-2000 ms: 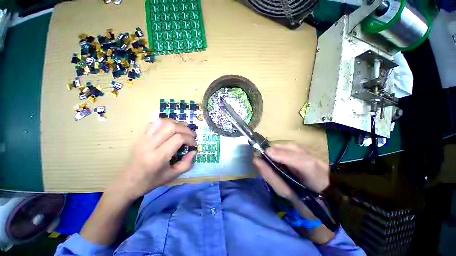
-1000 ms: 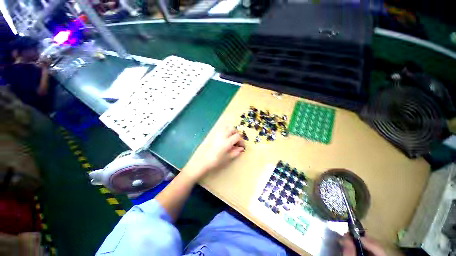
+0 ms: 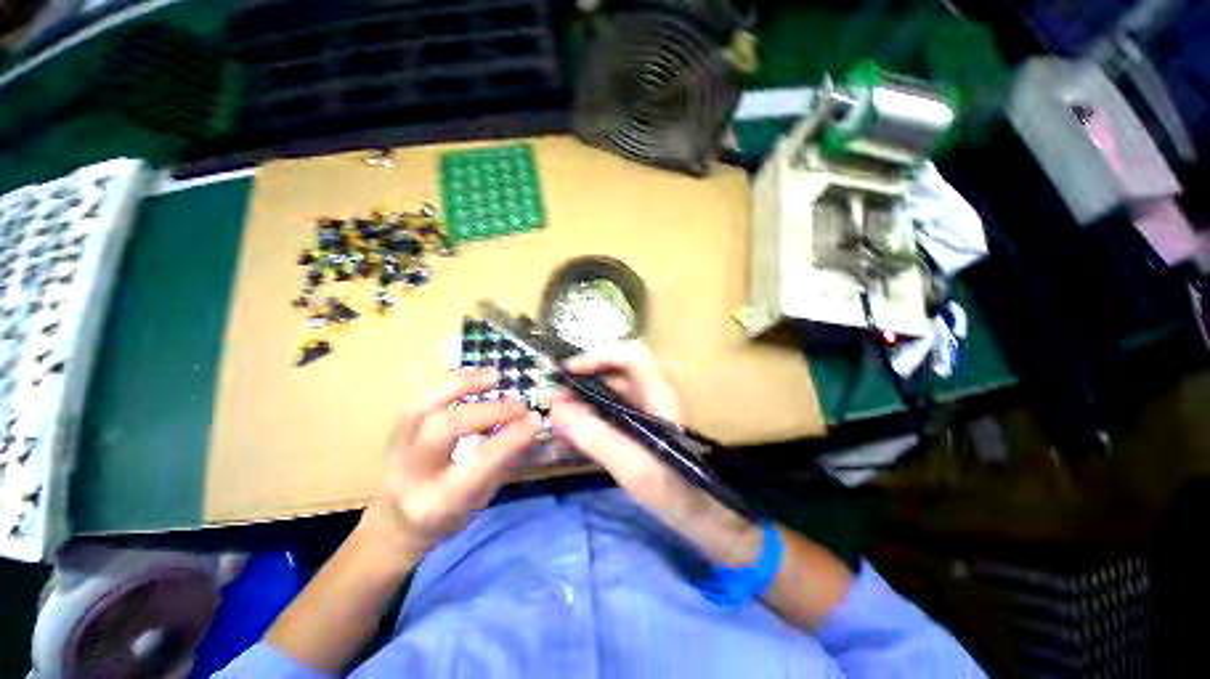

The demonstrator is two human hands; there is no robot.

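The worked board panel (image 3: 494,348), partly covered by dark parts, lies in front of me, its near part hidden by my hands. My left hand (image 3: 458,458) is over its near side, fingertips together; blur hides whether they pinch a small part. My right hand (image 3: 637,425) holds the black soldering iron (image 3: 637,422), its metal tip pointing up and left over the panel. The fingertips of both hands are close together. A loose pile of small flex-tailed components (image 3: 365,252) lies at the left of the cardboard.
The round tip-cleaning pot (image 3: 634,283) stands just beyond my right hand. A bare green panel (image 3: 492,191) lies at the far side of the cardboard (image 3: 319,444). A fan (image 3: 657,93) stands beyond. The solder feeder (image 3: 786,246) is at right, a white parts tray (image 3: 53,305) at far left.
The view has swung back from the left. My left hand has moved from beside the pile to the panel. The iron has moved from the pot to over the panel.
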